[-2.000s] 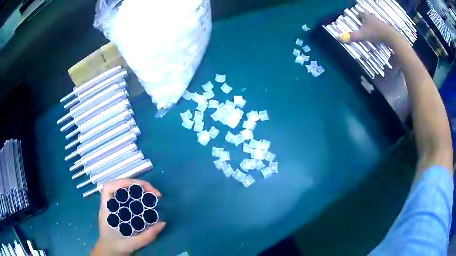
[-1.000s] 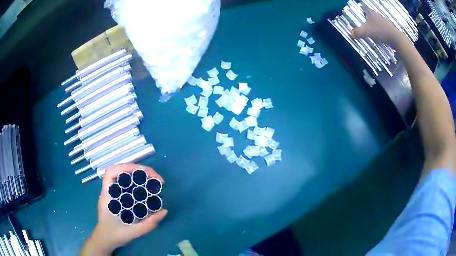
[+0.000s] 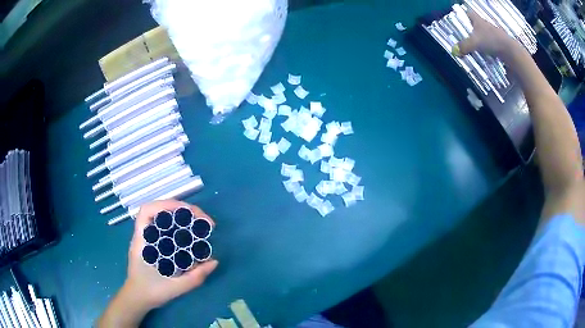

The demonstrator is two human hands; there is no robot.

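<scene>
My left hand (image 3: 151, 278) is closed around an upright tube bundle (image 3: 176, 242) whose round ends show dark, open holes. My right hand (image 3: 484, 38) reaches over the black tray (image 3: 518, 125) at the upper right, with its fingers on the silver rods (image 3: 478, 70) there. A yellow wrap shows on its thumb. Whether the fingers grip a rod cannot be told. A row of tube-and-rod assemblies (image 3: 144, 138) lies on the green mat above my left hand, thin stems pointing left.
Clear plastic pieces (image 3: 305, 128) are scattered mid-mat, with a few near the tray. A large plastic bag (image 3: 224, 45) and a yellow-tan block (image 3: 131, 54) stand behind. Tape strips (image 3: 242, 314) lie at the front edge. More tubes lie left (image 3: 16, 198) and lower left (image 3: 25, 311).
The view has shifted, so the mat's things sit higher in it and the tape strips now show. My left hand still holds the bundle. My right hand stays at the tray, its fingers slightly moved.
</scene>
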